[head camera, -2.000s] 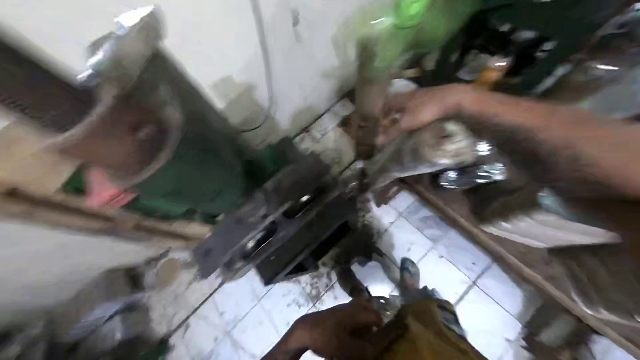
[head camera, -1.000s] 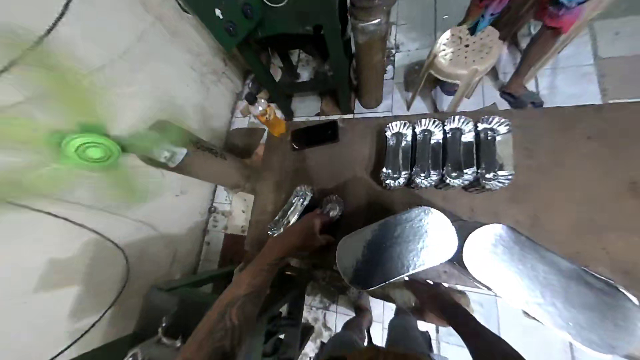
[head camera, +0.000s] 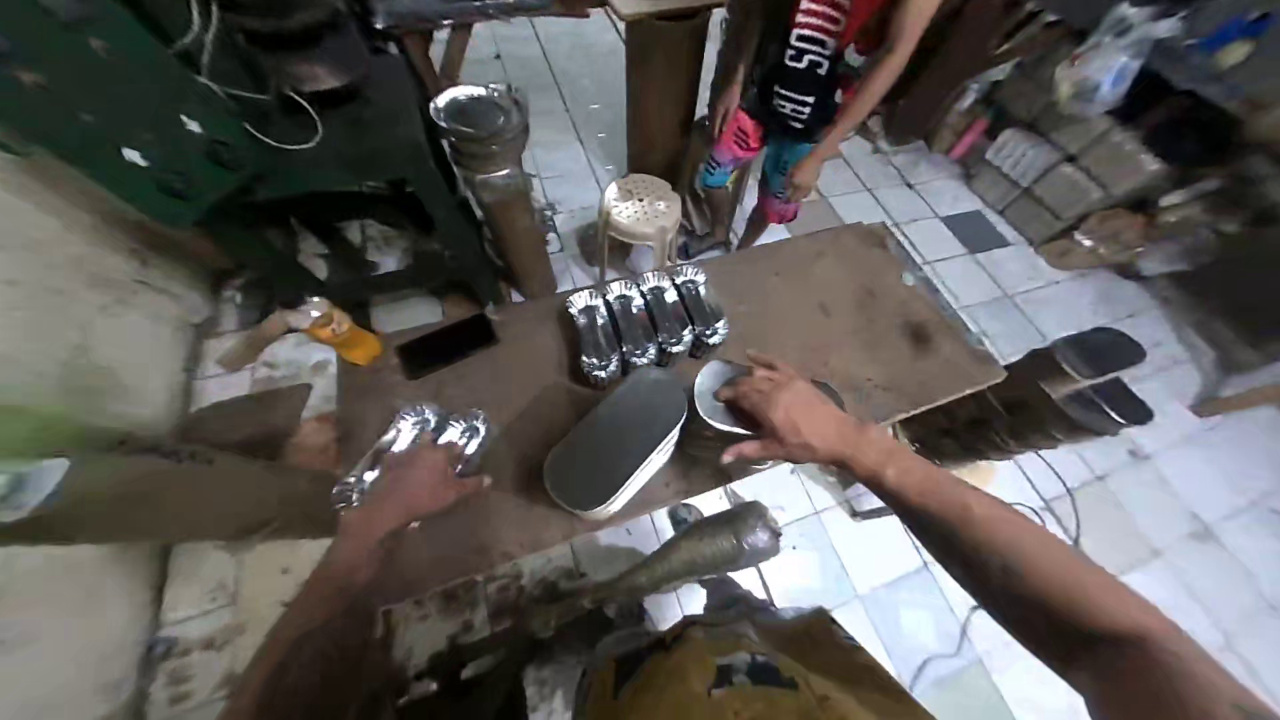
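My left hand (head camera: 415, 482) rests over shiny foil trays (head camera: 462, 432) at the table's left end; whether its fingers grip one is hidden. At the middle, my right hand (head camera: 790, 410) lies with spread fingers on the top of a stack of oval silver sheets (head camera: 712, 392). Between my hands a second stack of long oval sheets (head camera: 618, 440) lies on the brown table (head camera: 830, 300). Beyond it, several stacks of fluted foil trays (head camera: 645, 325) stand side by side in a row.
A dark phone (head camera: 447, 346) and a bottle of orange liquid (head camera: 345, 335) lie at the back left. A green machine (head camera: 330, 130) stands behind. A person (head camera: 800, 110) stands past a plastic stool (head camera: 640, 210). More oval stacks (head camera: 1040, 400) are beyond the table's right end.
The view has swung and now takes in more floor at the right. My right hand, low by the front edge one second ago, is now on top of the right oval stack.
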